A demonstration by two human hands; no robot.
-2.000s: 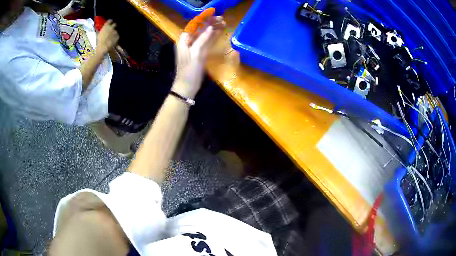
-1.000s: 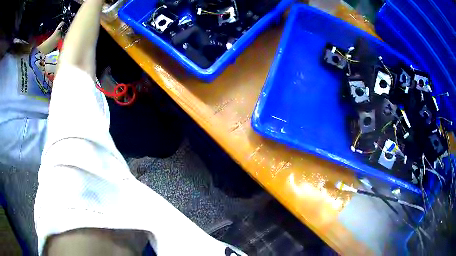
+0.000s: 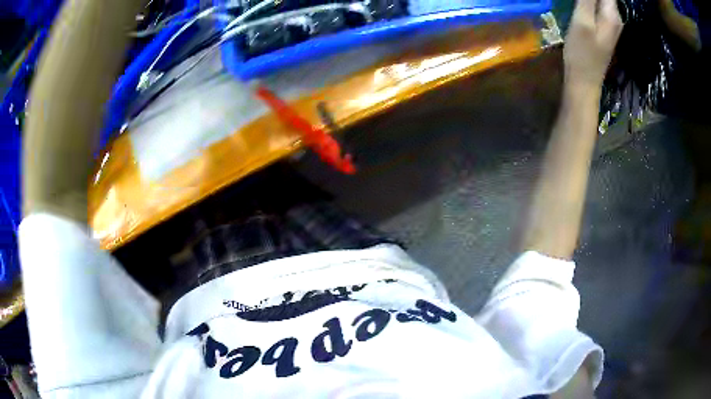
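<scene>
My right hand [image 3: 596, 35] is at the top right edge, slightly blurred, with its fingertips cut off; I cannot tell whether it holds anything. A bundle of thin dark and white cables [image 3: 635, 74] hangs just to the right of it. My left forearm runs up the left side and leaves the picture at the top, so my left hand is out of view. A blue tray [image 3: 390, 27] with dark parts stands at the top centre, left of my right hand.
The orange bench edge [image 3: 460, 58] curves across the upper half. A white sheet [image 3: 175, 132] lies on the bench at left. A long red item [image 3: 308, 128] sticks out over the edge. More blue trays and pale cables are at upper left. Speckled floor shows at right.
The view has swung right along the bench. The other person and the tray of white square plates have left the view. The red item, right arm and hanging cables now show; my left hand is out of view.
</scene>
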